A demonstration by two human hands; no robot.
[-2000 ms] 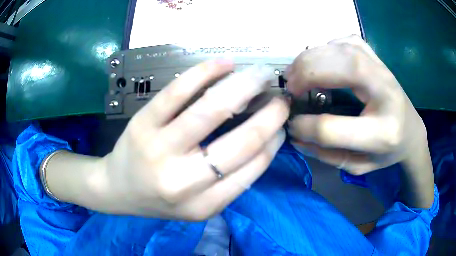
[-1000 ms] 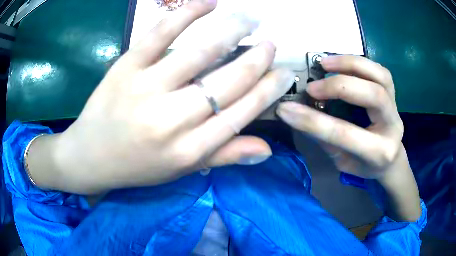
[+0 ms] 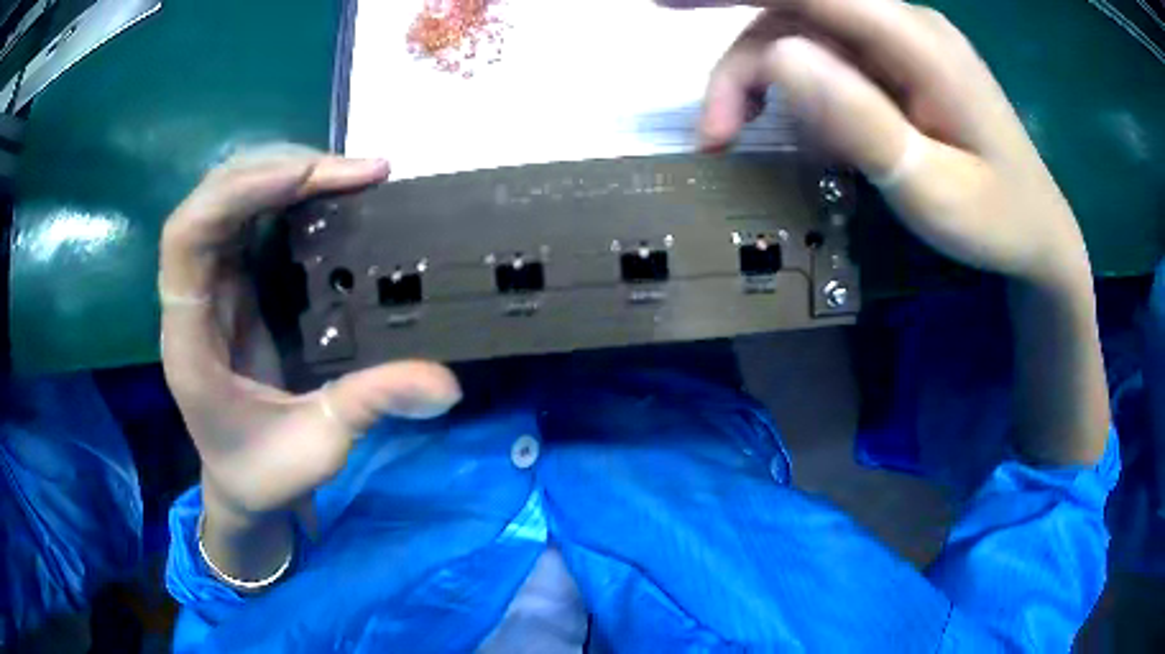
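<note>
The long grey-brown fixture (image 3: pixel 581 313) with four black square openings in a row lies across the view, tilted slightly up to the right. My left hand (image 3: pixel 275 332) grips its left end, fingers at the top edge and thumb at the lower edge. My right hand (image 3: pixel 894 115) is above the fixture's right end, over the tray, fingers curled and partly cut off by the top edge. No item shows in it, but its fingertips are partly hidden. The orange-red heap of small parts (image 3: pixel 450 31) lies on the white paper liner (image 3: pixel 575 90) in the tray.
The dark rim of the tray (image 3: pixel 341 96) shows at left. The glossy green bench (image 3: pixel 166 166) spreads on both sides. A pale metal strip (image 3: pixel 79 41) lies at the upper left. My blue smock is below the fixture.
My left hand has moved from over the fixture to gripping its left end. The fixture now shows uncovered and nearer to me. My right hand has moved up over the tray.
</note>
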